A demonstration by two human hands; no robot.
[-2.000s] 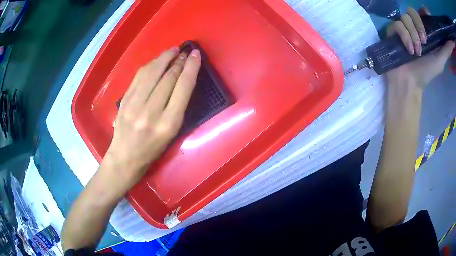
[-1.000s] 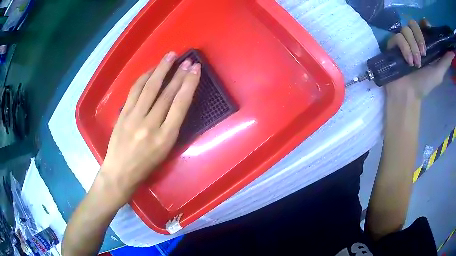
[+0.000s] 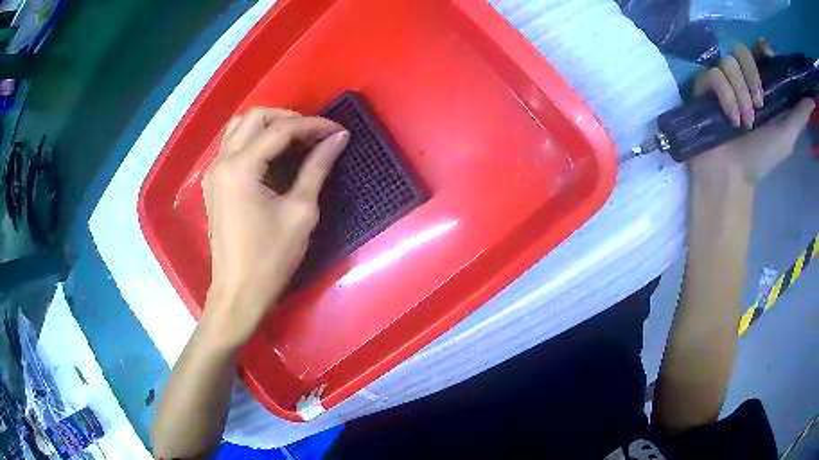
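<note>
The black screw-holding plate [image 3: 382,180] with its grid of tiny holes lies in the red plastic tray [image 3: 503,171]. My left hand [image 3: 269,189] is over the plate's left part and hides it; thumb and forefinger tips are pinched together just above the grid. Whether a screw is between them is too small to tell. My right hand [image 3: 750,117] is closed around the black electric screwdriver [image 3: 705,128] at the right. Its metal bit points left, by the tray's right rim.
White foam sheet [image 3: 642,193] lies under the tray on the blue-green worktop [image 3: 112,332]. A clear plastic bag [image 3: 736,7] is at the top right. Black headbands [image 3: 31,189] lie at the far left. Printed plastic packaging [image 3: 76,431] is at the lower left.
My left hand has gone from lying flat with fingers spread on the plate to a raised pinch, uncovering more of the grid. The right hand and screwdriver have barely moved.
</note>
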